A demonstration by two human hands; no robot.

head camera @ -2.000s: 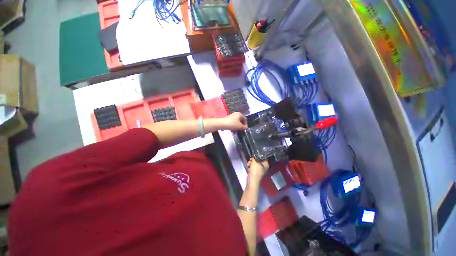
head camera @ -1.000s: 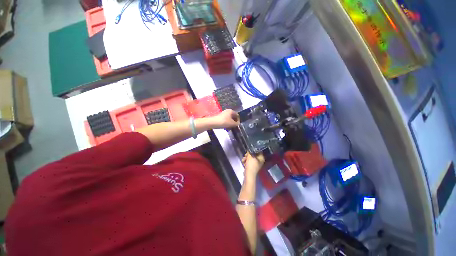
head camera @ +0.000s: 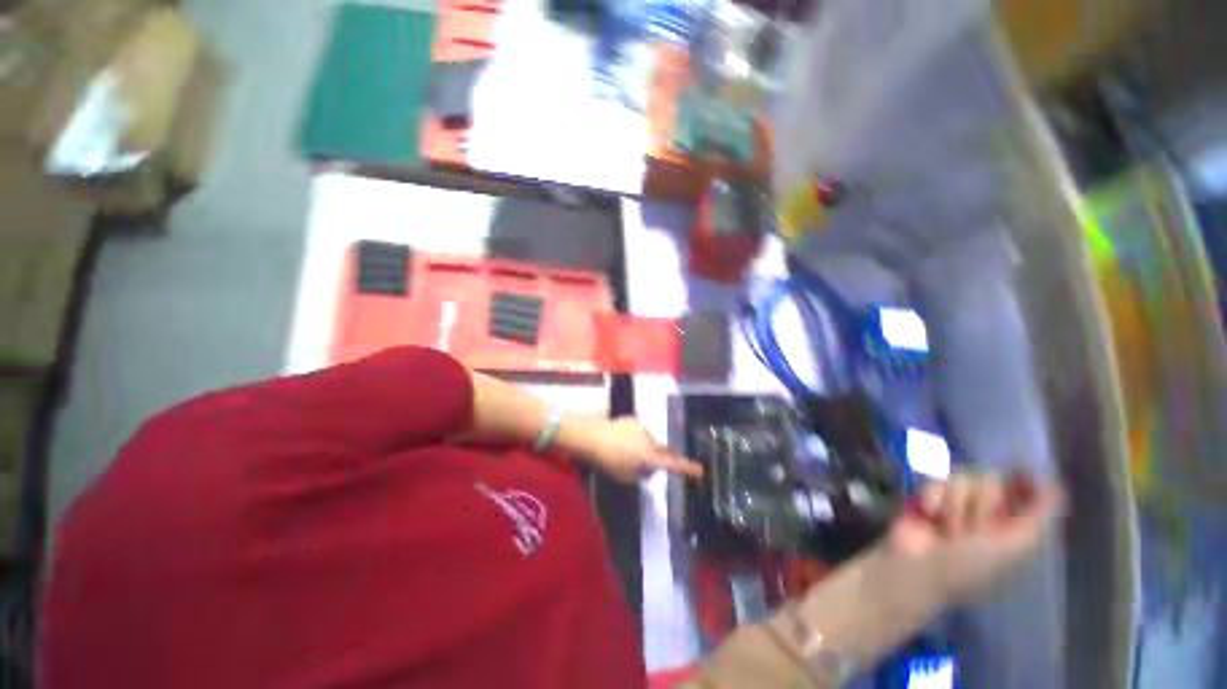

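The black test fixture [head camera: 747, 474] with its clear plate lies on the white bench in front of me. My left hand [head camera: 630, 450] is at its near edge, with one finger stretched towards the plate and nothing visible held. My right hand [head camera: 980, 518] is closed around the red toggle clamp handle [head camera: 1019, 495] at the far side of the fixture. Red shows at both sides of the fingers, and the hand hides most of the handle. The frame is blurred, so any board in the fixture cannot be made out.
A red tray [head camera: 464, 299] with dark modules lies on the side table. A red piece [head camera: 638, 343] and a dark block [head camera: 704, 346] lie left of the fixture. Blue cables [head camera: 794, 330] and lit display units [head camera: 902, 329] stand behind. Red blocks [head camera: 733, 592] lie right of the fixture.
My right hand has left the fixture's near edge and reached forward onto the red handle. My left hand stays at the near edge, now with a finger extended. The view has shifted and blurred.
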